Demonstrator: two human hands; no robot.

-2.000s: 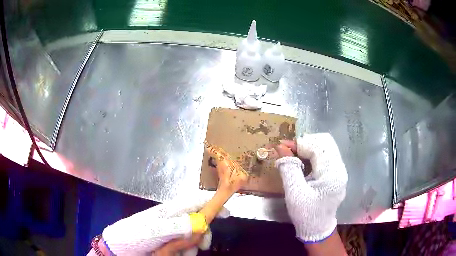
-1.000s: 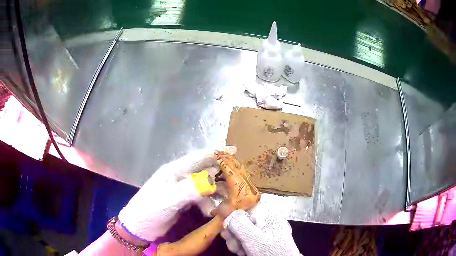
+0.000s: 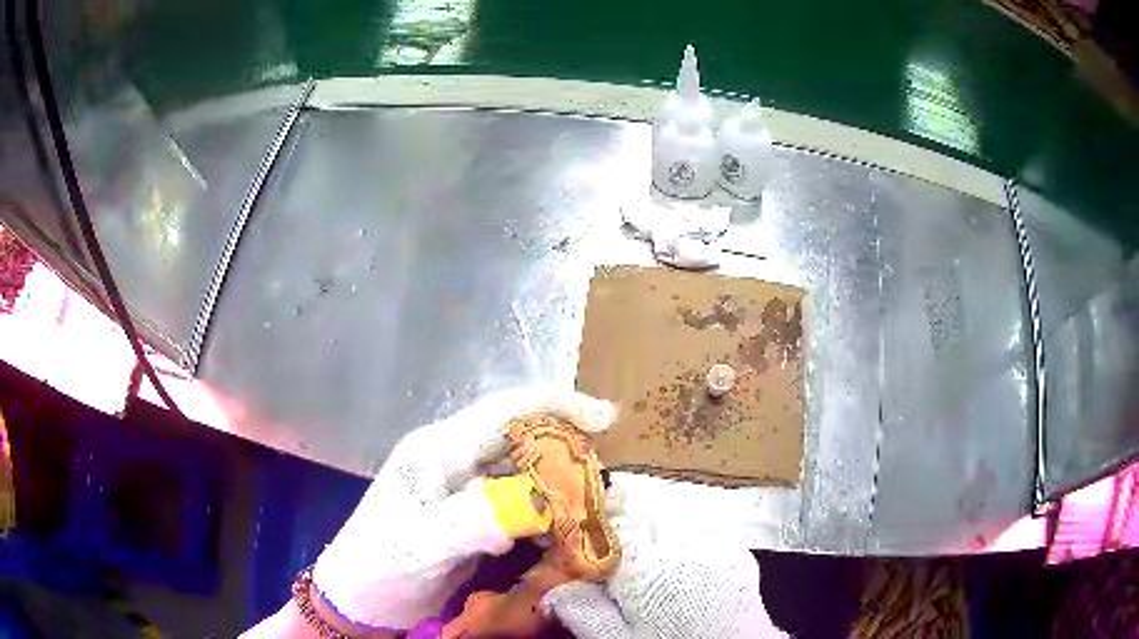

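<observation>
An orange-tan carved workpiece [image 3: 568, 481] is held over the bench's front edge, its wider end with a long slot facing up and its shank running down to the left. My left hand [image 3: 437, 499], in a white knit glove with a yellow band on the thumb, grips it from the left. My right hand [image 3: 675, 587], in a white glove and cut off by the lower edge, holds it near the slotted end. A small dark bit [image 3: 606, 478] shows beside the workpiece; I cannot tell what it is.
A stained cardboard pad [image 3: 650, 337] lies on the grey metal bench [image 3: 400, 287] with a small pale round cap [image 3: 721, 378] on it. Behind are crumpled white tissue [image 3: 678, 237], a thin dark rod [image 3: 744, 255] and two white bottles [image 3: 685, 156] [image 3: 743, 156]. A green surface [image 3: 575, 44] lies beyond.
My right hand has left the cap on the cardboard and come to the workpiece. The workpiece was drawn back off the cardboard and turned, so its slot now faces up.
</observation>
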